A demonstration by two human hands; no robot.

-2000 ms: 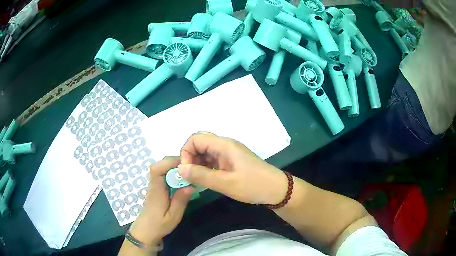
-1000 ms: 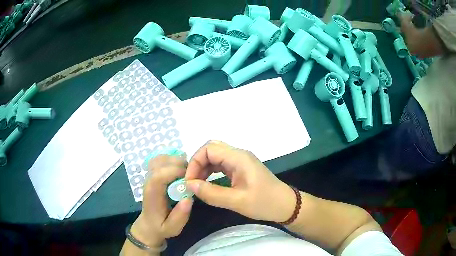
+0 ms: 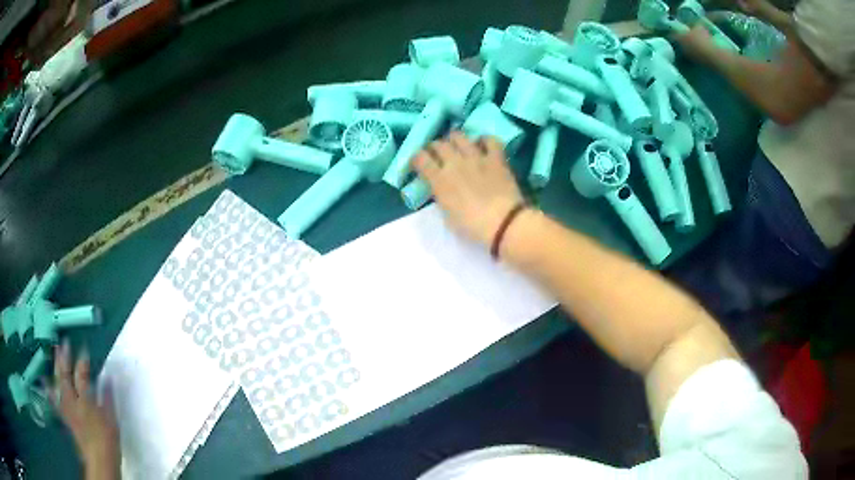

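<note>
Teal handheld fans (image 3: 366, 150) lie in a heap at the far side. My right hand (image 3: 469, 183) is over one fan at the heap's near edge, its fingers on or just above the handle; the grip is partly hidden and blurred. My left hand (image 3: 82, 403) is at the left edge with fingers apart, blurred, beside a smaller group of teal fans (image 3: 45, 321). A sheet with rows of grey ring-like labels (image 3: 267, 319) lies in front of me, overlapping white paper on both sides.
A stack of white paper (image 3: 155, 375) lies at left. A blank white sheet (image 3: 403, 291) lies at centre. Another person's arm (image 3: 759, 80) reaches over fans at the upper right. A red object (image 3: 802, 398) is at lower right. A pale edge strip (image 3: 155, 217) crosses the dark green table.
My hands have parted from the labelled fan end they held together. My right hand moved forward to the heap, my left hand out to the left group.
</note>
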